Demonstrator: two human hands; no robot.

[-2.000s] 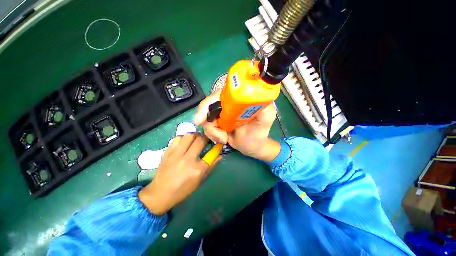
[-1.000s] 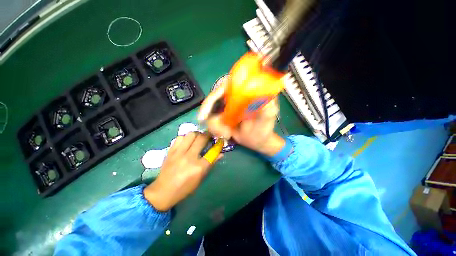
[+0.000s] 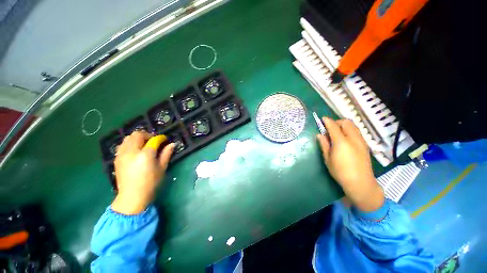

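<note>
The black foam tray [image 3: 184, 123] lies on the green mat, with black square modules [image 3: 230, 111] in its visible pockets. My left hand [image 3: 140, 165] is over the tray's left part, a yellow cot-like sleeve on one finger. Its fingertips are at the lower-row pockets; whether they grip a module is hidden. My right hand [image 3: 350, 154] holds slim silver tweezers [image 3: 319, 122], tip up, just right of the round dotted silver-grey dish [image 3: 281, 117]. The orange screwdriver [image 3: 374, 37] hangs at the upper right, out of my hands, its tip over the white racks.
White slotted racks [image 3: 368, 101] lie at the right. A metal-edged rail [image 3: 133, 40] curves along the upper left. Worn white patches [image 3: 235, 154] mark the mat below the dish. Another orange object [image 3: 13, 240] shows at the lower left edge. Blue floor shows at right.
My right hand has let go of the screwdriver and now holds tweezers. My left hand has moved left onto the tray. The formerly empty pocket holds a module. The view has shifted left.
</note>
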